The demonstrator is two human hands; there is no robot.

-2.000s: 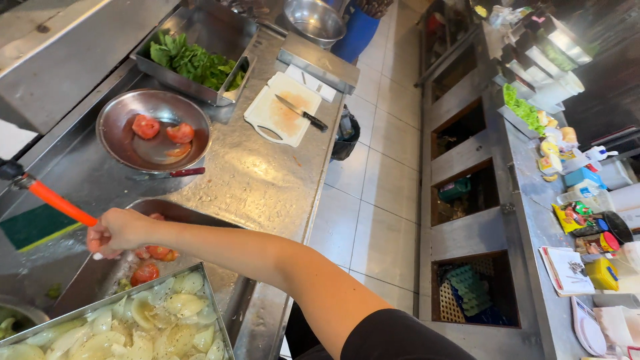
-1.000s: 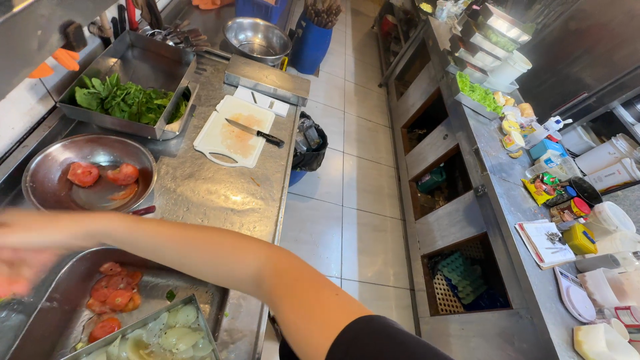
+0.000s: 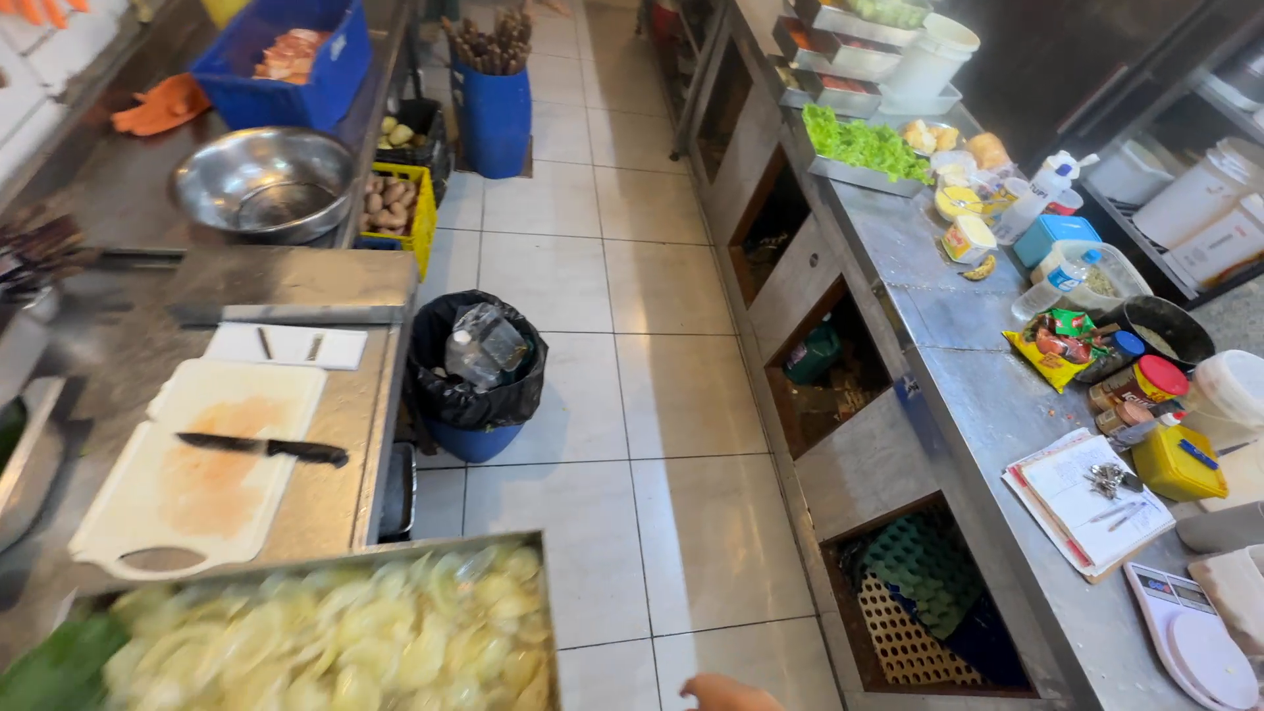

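A metal pan [image 3: 541,632] full of sliced onions [image 3: 375,632] fills the lower left, with a green leaf [image 3: 64,662] at its left end. Only the fingers of one hand [image 3: 729,693] show at the bottom edge, right of the pan and apart from it; which hand and what it holds cannot be told. My other hand is out of view. Beyond the pan, a kitchen knife [image 3: 262,447] with a black handle lies on a stained white cutting board [image 3: 123,494].
A steel bowl [image 3: 265,188] and a blue crate [image 3: 286,69] stand on the left counter. On the floor are a lined bin [image 3: 476,365] and a blue barrel [image 3: 494,118]. The right counter [image 3: 948,395] bears lettuce [image 3: 859,143], jars, a notebook [image 3: 1086,504] and a scale [image 3: 1195,632].
The arm that reached left across the view is gone from there; fingers now show at the bottom edge. The onion pan has moved rightward, beside the aisle. The view has swung right.
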